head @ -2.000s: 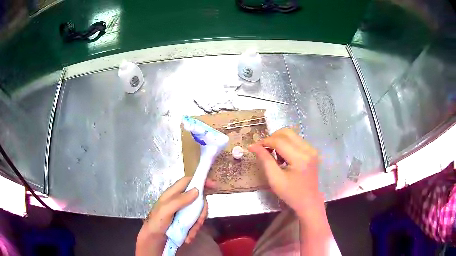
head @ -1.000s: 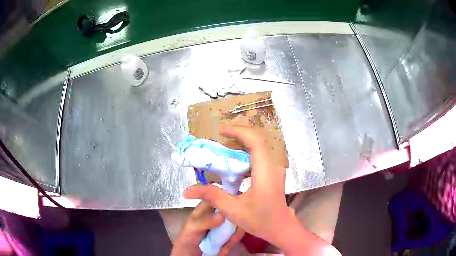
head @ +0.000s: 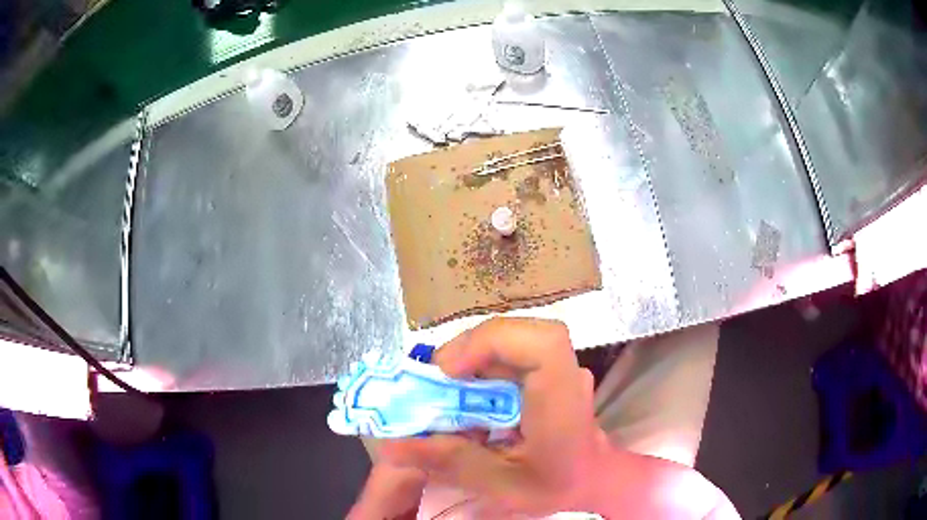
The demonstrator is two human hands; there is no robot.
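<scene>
The pale-blue foot-shaped part [head: 422, 401] is held over the lap, just off the bench's near edge, its recessed sole facing up and its scalloped toes to the left. My right hand [head: 529, 406] grips it around the heel and side. My left hand [head: 391, 488] is mostly hidden below and behind it; its hold on the shaft cannot be seen. A small purple-blue piece [head: 421, 352] shows at the part's far side. The small white cup [head: 503, 220] stands on the brown-stained cardboard [head: 432, 223]. No stick is visible in my fingers.
Thin sticks [head: 518, 160] lie at the cardboard's far edge. Beyond are a crumpled white rag [head: 452, 127], a thin rod [head: 554, 107] and two white bottles [head: 274, 100]. Blue stools [head: 864, 406] stand on both sides. A checked sleeve shows at the right edge.
My right hand has left the cup and moved onto the part's foot end. The part has come nearer and turned sole up. The view has tilted down, so the bench sits higher.
</scene>
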